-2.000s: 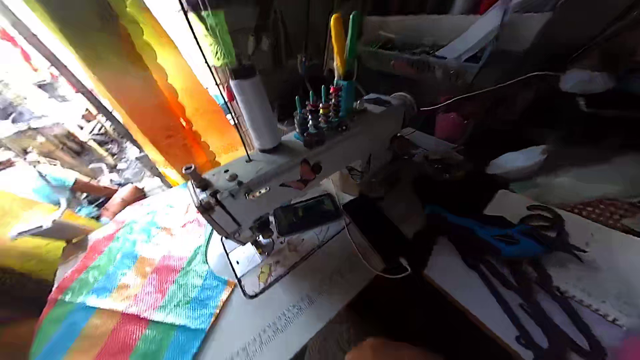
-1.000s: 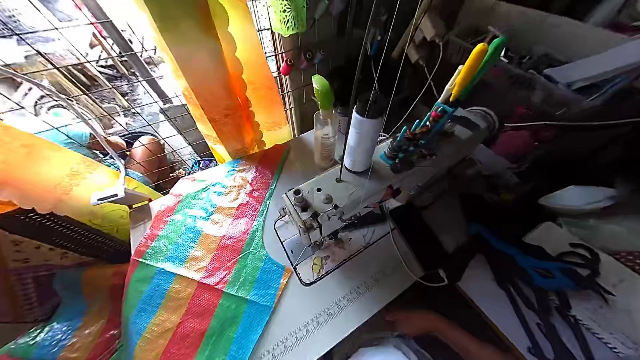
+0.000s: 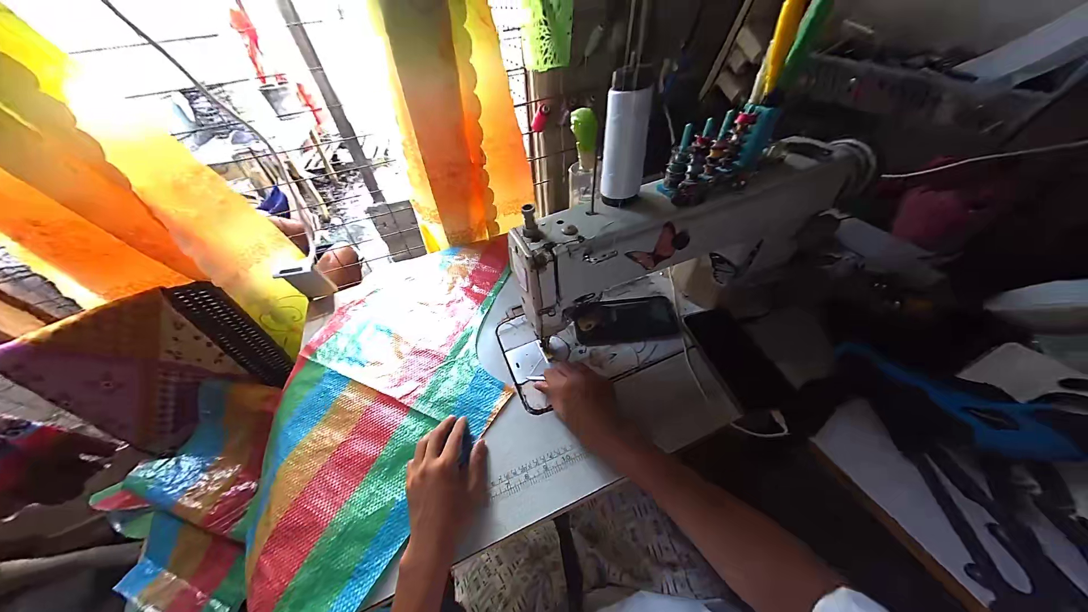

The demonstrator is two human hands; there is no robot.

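Observation:
My left hand (image 3: 444, 476) rests on the right edge of a striped woven plastic sheet (image 3: 340, 450), fingers a little spread and palm down. The sheet covers the left of the table and hangs over its front. At the needle plate of an industrial sewing machine (image 3: 680, 229), my right hand (image 3: 580, 399) is at the front of the presser foot, its thumb and forefinger close together. A small pale thing shows at these fingertips; what it is cannot be told. A corner of the sheet lies just left of the right hand. A white thread cone (image 3: 626, 140) stands behind the machine head.
A smartphone (image 3: 629, 320) lies behind the needle, and a dark phone (image 3: 739, 361) with a white cable lies to its right. Blue-handled scissors (image 3: 977, 408) and dark straps lie on the right. Orange curtains (image 3: 450, 127) hang by a wire grille; a person is partly visible outside.
Both hands have come into view over the table; one second ago only part of an arm showed at the bottom edge. The view has shifted.

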